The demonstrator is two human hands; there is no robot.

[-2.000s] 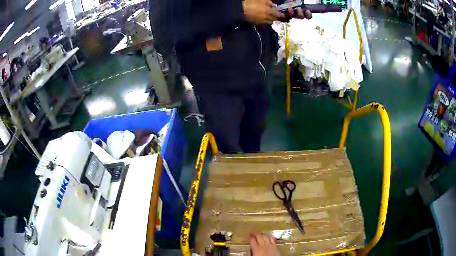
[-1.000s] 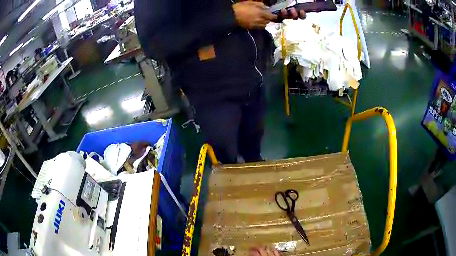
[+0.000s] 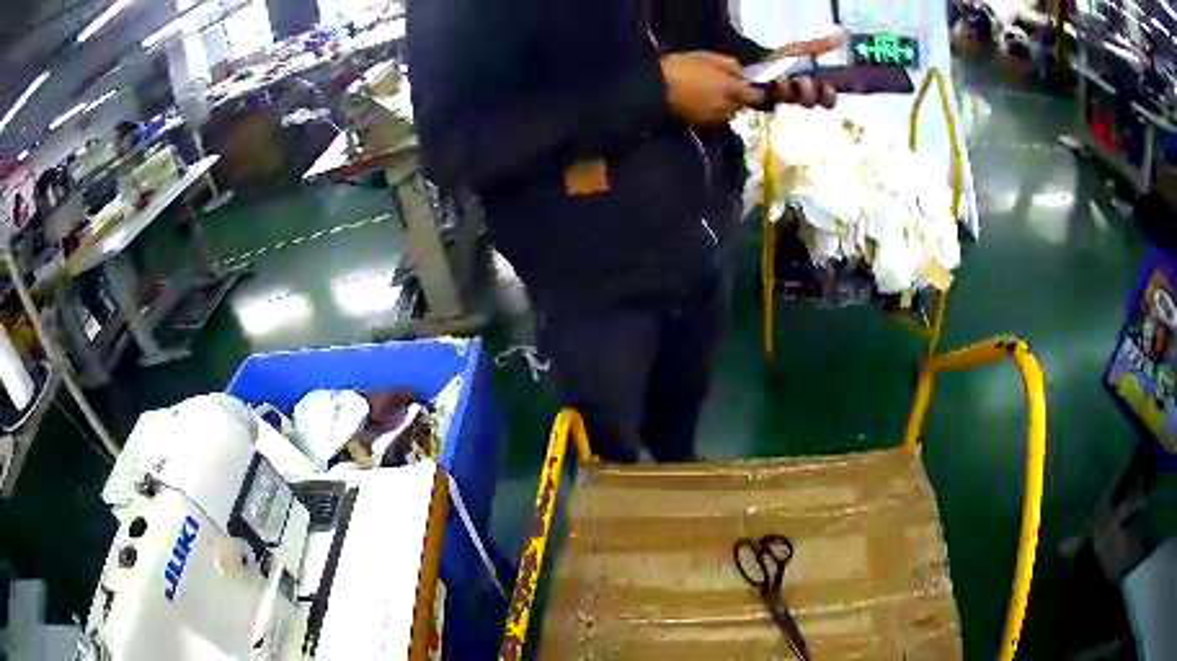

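Neither of my hands shows in the head view. Nearest in front of me is the brown taped cardboard top (image 3: 671, 542) of the yellow-framed trolley (image 3: 1030, 478). Black fabric scissors (image 3: 772, 584) lie on it, ring handles away from me, blades towards me, their tips at or near the picture's bottom edge. A person in dark clothing (image 3: 607, 258) stands beyond the trolley and holds a dark phone (image 3: 845, 83) with both hands.
At the left are a white JUKI sewing machine (image 3: 194, 517), its white table (image 3: 381, 542) with brown edge, and a blue bin (image 3: 471, 400) of scraps. Behind the person is a cart with white fabric pieces (image 3: 858, 194). A colourful panel (image 3: 1149, 349) stands at the right edge.
The view has tilted up, so trolley and scissors sit lower in the picture. The hand seen earlier at the bottom edge is out of view. The person's fingers have moved over the phone.
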